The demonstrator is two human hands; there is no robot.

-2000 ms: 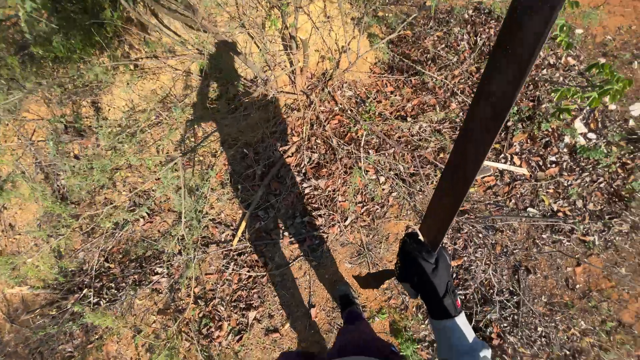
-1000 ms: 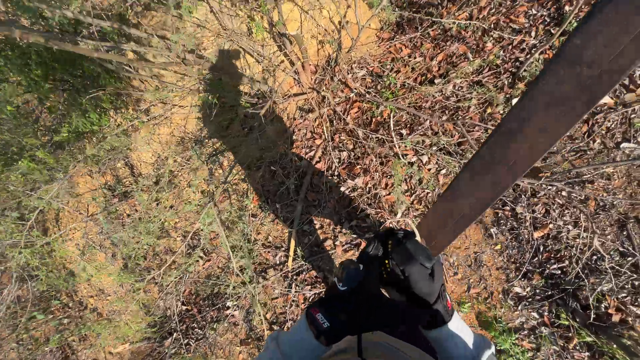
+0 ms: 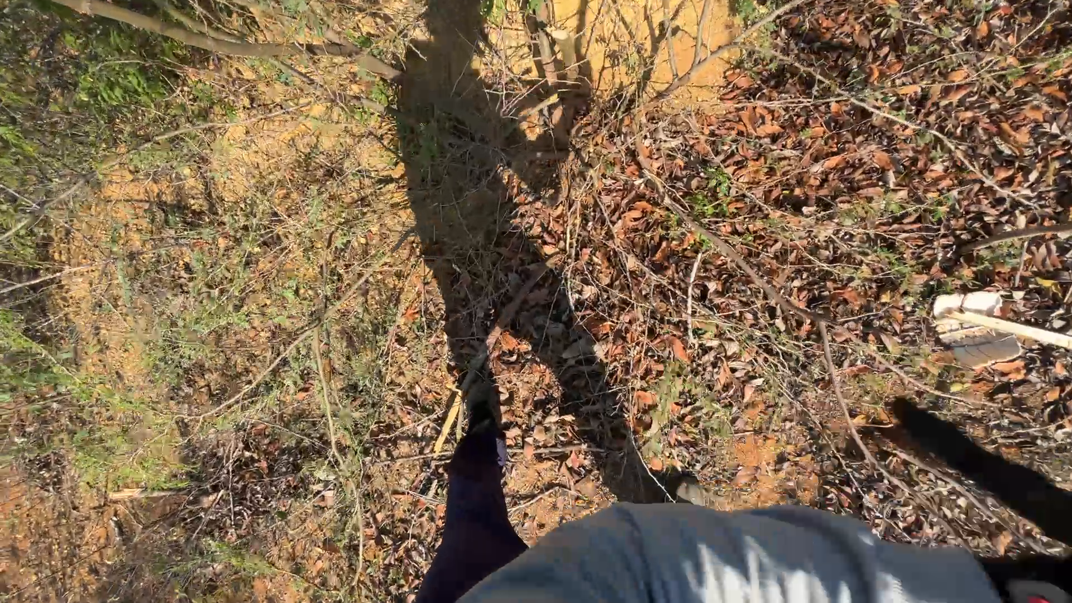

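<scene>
My left hand cannot be made out. At the bottom right corner shows a small part of a black glove (image 3: 1026, 574) with a red and white mark, most likely on my right hand; its fingers are out of view. Grey cloth (image 3: 729, 553) of my clothing spans the bottom edge beside it. Above the glove a dark, straight band (image 3: 980, 461) runs to the right edge; whether it is the long blade or a shadow, I cannot tell. My leg in dark purple trousers (image 3: 473, 511) stands on the leaf-strewn ground.
Thin bare branches (image 3: 754, 280) cross dry brown leaves (image 3: 904, 159). A shrub's stems (image 3: 548, 54) rise at the top. Green plants (image 3: 109, 75) grow at left. Pale pieces (image 3: 971, 327) with a light stick lie at right. My shadow (image 3: 456, 176) falls ahead.
Both gloved hands were together at the base of the long, flat metal blade one second ago. They have since left the middle of the view, and the blade no longer shows plainly.
</scene>
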